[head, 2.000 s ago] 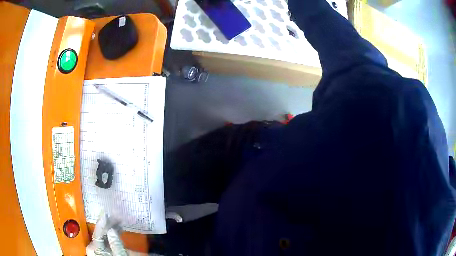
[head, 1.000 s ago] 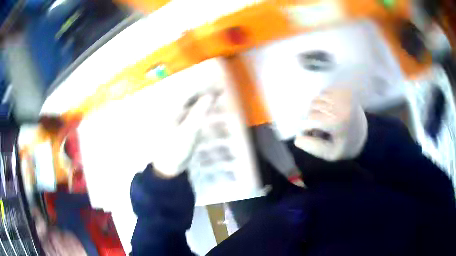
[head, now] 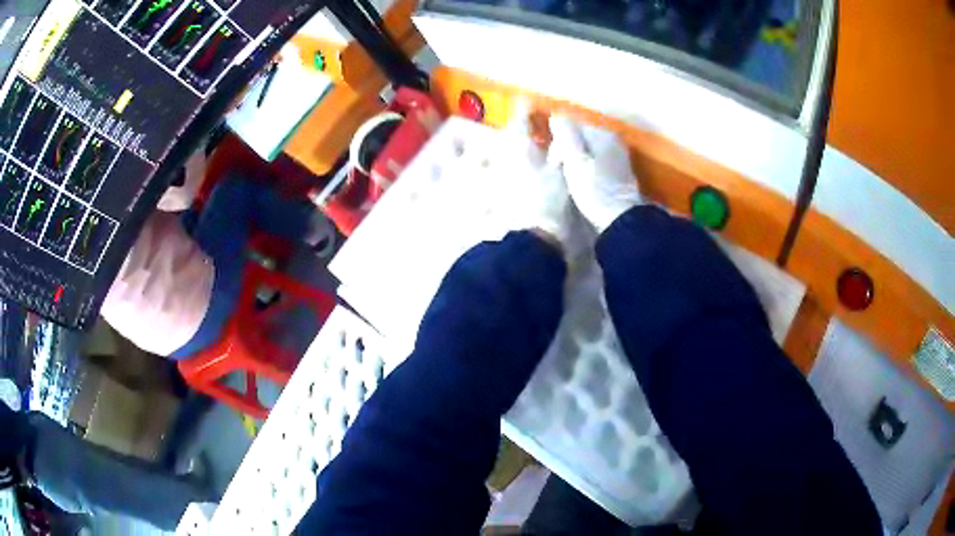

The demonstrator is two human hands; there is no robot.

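Note:
A white foam tray point(head: 602, 419) with rows of pale pockets lies on the orange ledge in front of me. My left hand point(head: 542, 180) and my right hand point(head: 597, 173), both in white gloves, are close together over the tray's far side, by the orange rail. The fingertips are blurred and overexposed, so I cannot tell whether they hold anything. A black part with a pale centre point(head: 887, 422) lies alone on the record sheet point(head: 859, 393) at the right.
The rail has a green button point(head: 709, 207) and red buttons point(head: 854, 288). A red tape dispenser point(head: 403, 152) stands beyond the tray. Another pocketed tray point(head: 304, 429) is at lower left. A monitor point(head: 79, 157) is upper left. A person point(head: 162, 283) sits by a red stool point(head: 246, 340).
The view has swung left from the record sheet to the tray. Both hands, apart in the blurred earlier frame, are now together at the tray's far side.

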